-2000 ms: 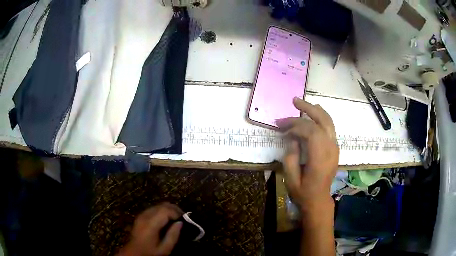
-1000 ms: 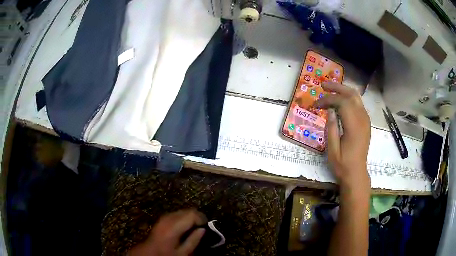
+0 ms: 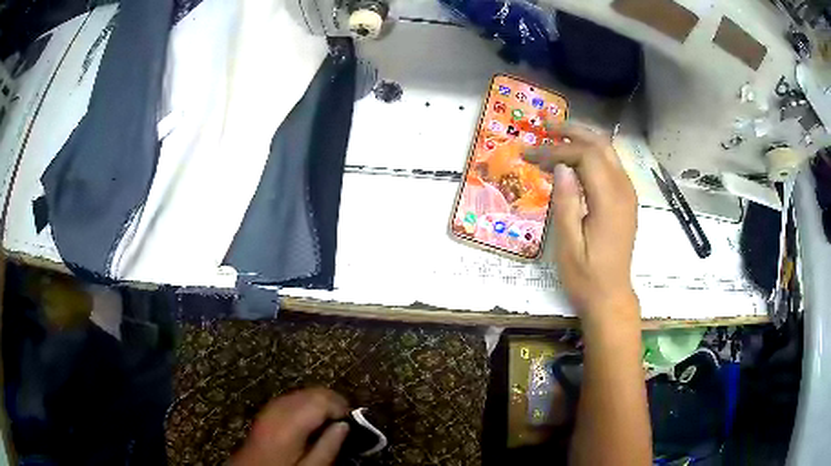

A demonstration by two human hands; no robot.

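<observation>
A smartphone (image 3: pixel 506 182) lies face up on the white table with an orange home screen lit. My right hand (image 3: pixel 592 200) is over its right side, fingers bent at the upper part of the screen, holding nothing. My left hand (image 3: pixel 296 426) is low over the lap, closed on a small black piece with a white edge (image 3: pixel 369 432). The dark grey garment (image 3: pixel 105 146) with its broad white panel (image 3: pixel 205 136) lies on the table at left, its lower end at the table's front edge.
Black thread snips (image 3: pixel 682 211) lie right of the phone. Blue cloth (image 3: pixel 510 29) is bunched under the machine arm (image 3: pixel 692 55). The cream knob (image 3: pixel 366 22) is at the top. The wooden table edge (image 3: pixel 437 317) runs above the patterned cloth (image 3: pixel 428 382).
The phone's screen has gone from plain pink to an orange home screen with icons. My right hand has moved from the phone's lower end up along its right side. The view has shifted.
</observation>
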